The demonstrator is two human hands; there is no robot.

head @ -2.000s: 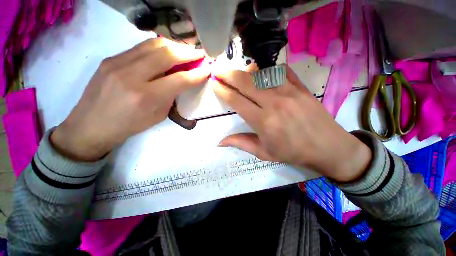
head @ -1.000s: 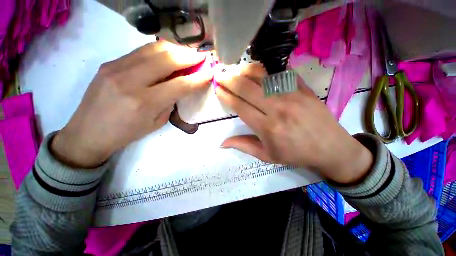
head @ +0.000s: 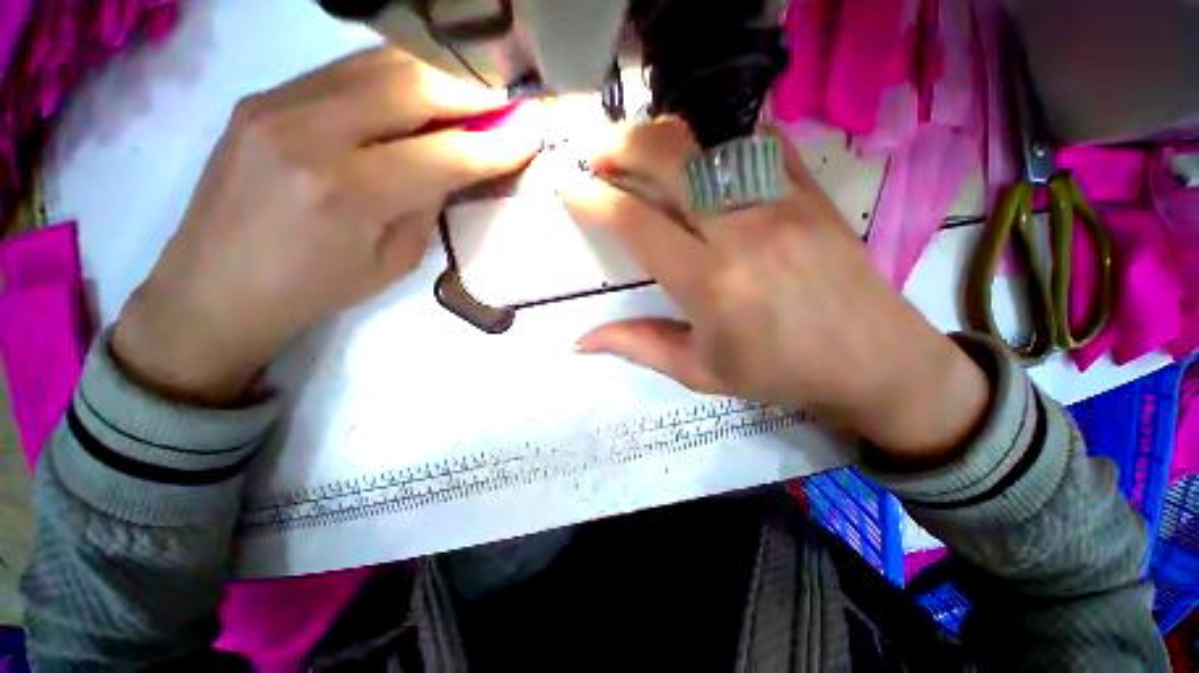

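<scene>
My left hand [head: 309,217] is shut on a small hot-pink fabric piece [head: 492,117], pinched between thumb and fingers left of the needle area. Most of the piece is hidden by the fingers. My right hand [head: 776,296] lies palm down at the right of the needle area, its fingertips by the bright lamp spot and its thumb apart on the table. Glare hides whether it grips any cloth. The white sewing machine head [head: 568,40] stands over both hands, with a ribbed silver knob [head: 736,175] above my right fingers. The needle plate [head: 552,256] shows between the hands.
Scissors with brass-coloured handles [head: 1014,270] lie at right, beside sheer pink strips [head: 920,197] and loose pink pieces [head: 1141,296]. Hot-pink panels [head: 42,329] lie at the left table edge. A printed ruler [head: 526,463] runs along the front. A blue basket [head: 1118,440] is below right.
The hands keep nearly the same pose. The left hand and its pink piece sit a little farther left of the right fingertips, and less pink shows between the hands. The whole view has shifted slightly.
</scene>
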